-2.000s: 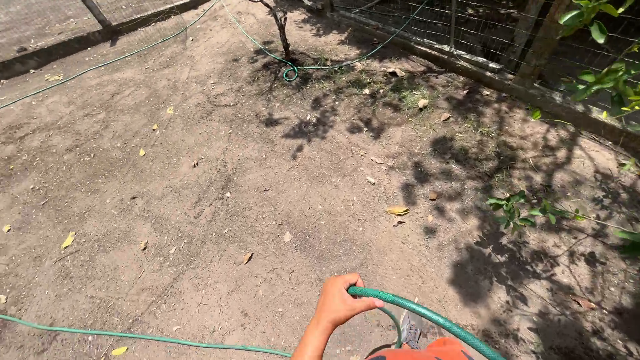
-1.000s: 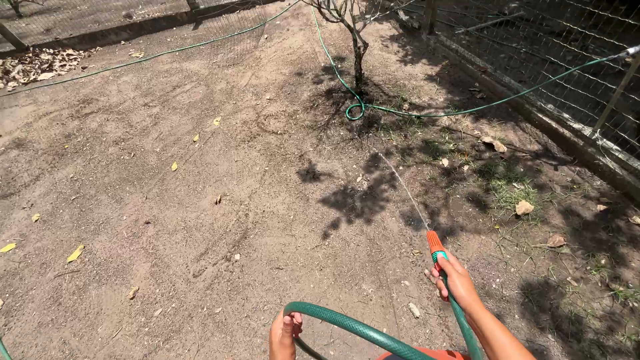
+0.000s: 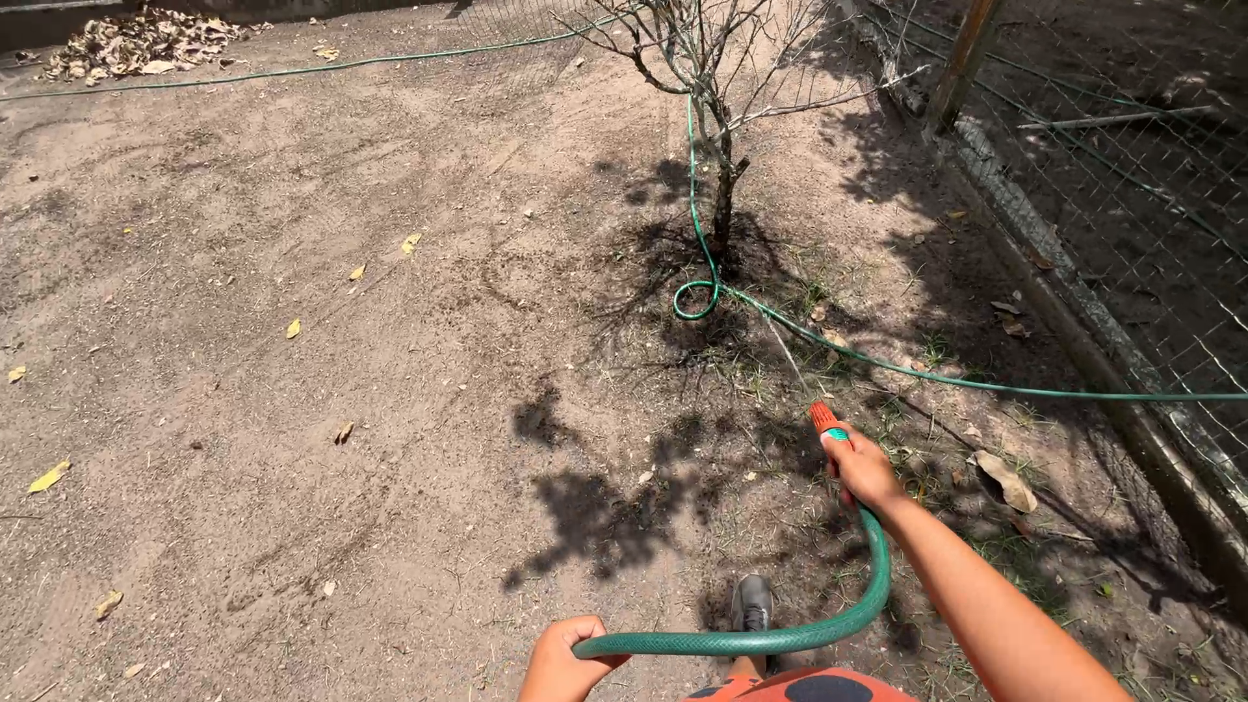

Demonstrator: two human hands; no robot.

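My right hand (image 3: pixel 863 468) is closed around the rear of an orange hose nozzle (image 3: pixel 825 417), from which a thin stream of water (image 3: pixel 786 353) runs toward the ground near a small bare tree (image 3: pixel 723 185). The thick green garden hose (image 3: pixel 751 642) curves from the nozzle down and left into my left hand (image 3: pixel 573 655), whose fingers are wrapped around it at the bottom of the view. A thinner green hose (image 3: pixel 975 384) lies on the dirt with a small loop beside the trunk.
Along the right runs a wire fence (image 3: pixel 1150 244) with a wooden post (image 3: pixel 963 68) and a low concrete curb (image 3: pixel 1072 292). A pile of dry leaves (image 3: pixel 146 44) lies at the far left. My shoe (image 3: pixel 752 603) is just behind the curved hose.
The view has moved toward the tree. My right hand, out of view two seconds ago, holds the nozzle in both later frames. My left hand still holds the hose.
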